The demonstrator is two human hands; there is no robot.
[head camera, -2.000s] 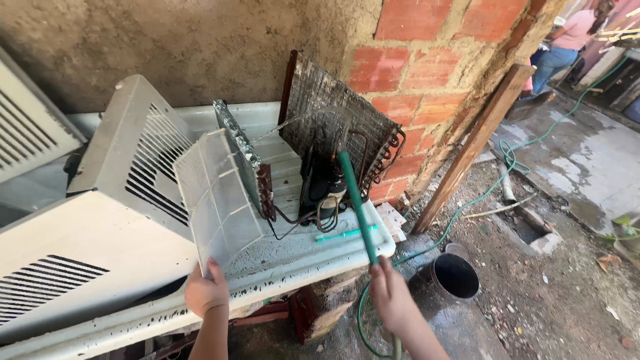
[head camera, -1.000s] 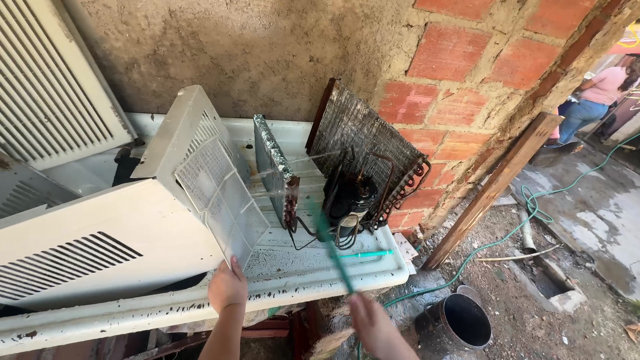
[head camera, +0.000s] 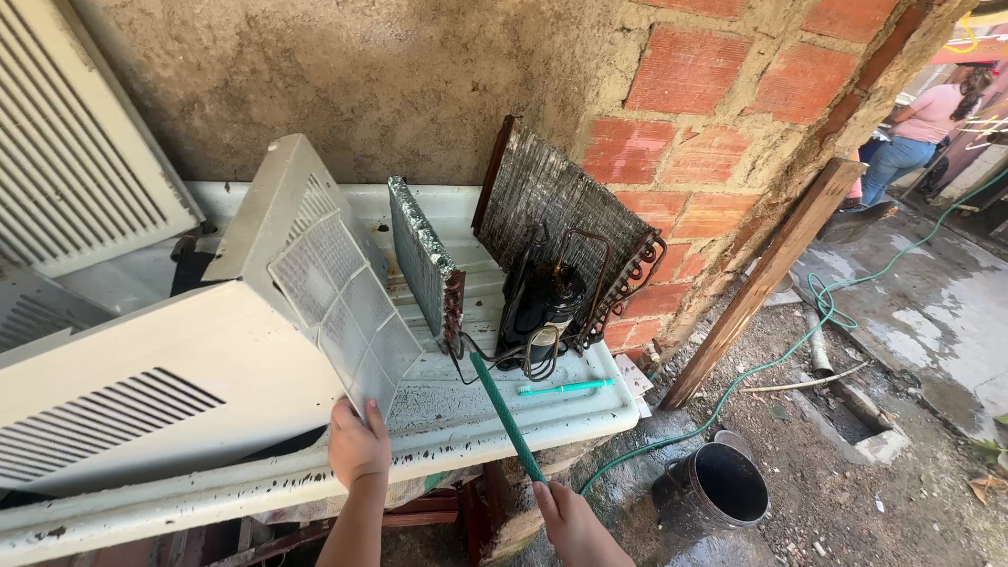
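My left hand (head camera: 360, 441) grips the lower edge of a white mesh air filter (head camera: 346, 299), which leans against the white slotted casing (head camera: 165, 378) of an air conditioner. A green garden hose (head camera: 504, 413) is in my right hand (head camera: 571, 520); its end points up and left, in front of the coils. No water is plainly seen leaving it. Behind it, a finned evaporator coil (head camera: 421, 256), a black compressor (head camera: 543, 307) and a larger condenser coil (head camera: 559, 197) stand in the white sink basin (head camera: 504, 441). A turquoise toothbrush (head camera: 565, 387) lies beside the compressor.
A louvred panel (head camera: 63, 142) leans at the back left. The brick wall (head camera: 685, 71) rises behind the basin, with a wooden post (head camera: 764, 283) at right. A dark bucket (head camera: 713, 484) stands on wet ground near the trailing hose. A person (head camera: 917, 134) is far off at right.
The hose end has moved left and down, away from the compressor, with my right hand. My left hand still holds the filter, which now leans closer to the casing. The view has shifted.
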